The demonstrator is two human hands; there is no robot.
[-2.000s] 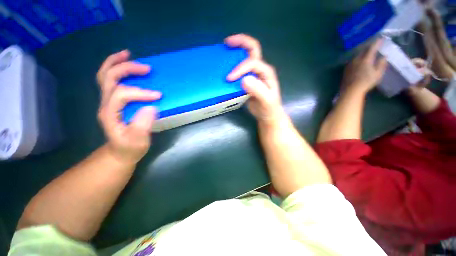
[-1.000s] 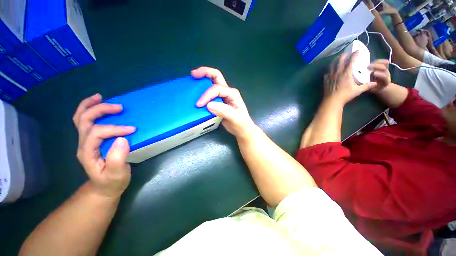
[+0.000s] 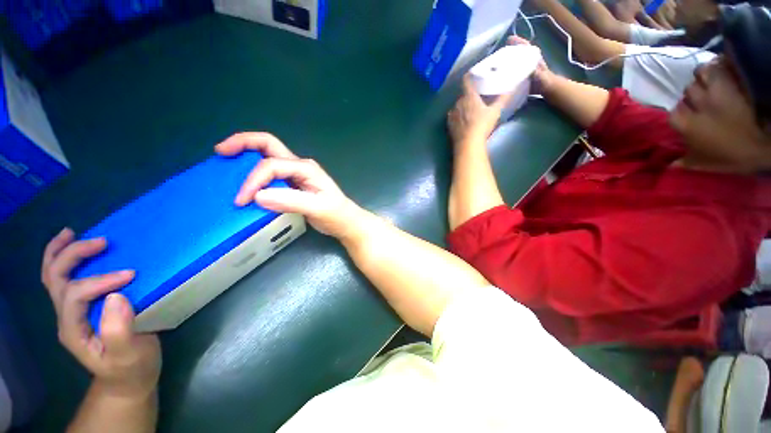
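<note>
A closed retail box (image 3: 182, 232) with a blue top and a white side with small dark print lies in front of me at the left, tilted in the view. My left hand (image 3: 97, 309) grips its near left end, fingers on the blue top and thumb at the front edge. My right hand (image 3: 292, 186) grips its right end, fingers over the top edge. The underside of the box is hidden.
A person in red (image 3: 609, 228) sits at the right, holding a white device (image 3: 507, 69) with a white cable. An open box (image 3: 461, 38) stands before them. Other blue and white boxes (image 3: 30, 139) are at the left; another box (image 3: 275, 12) lies at the top. The table (image 3: 372, 110) is dark green.
The view has turned to the right, so the box and my hands appear further left and lower. Both hands keep their hold. The neighbour's white device is now lifted and turned.
</note>
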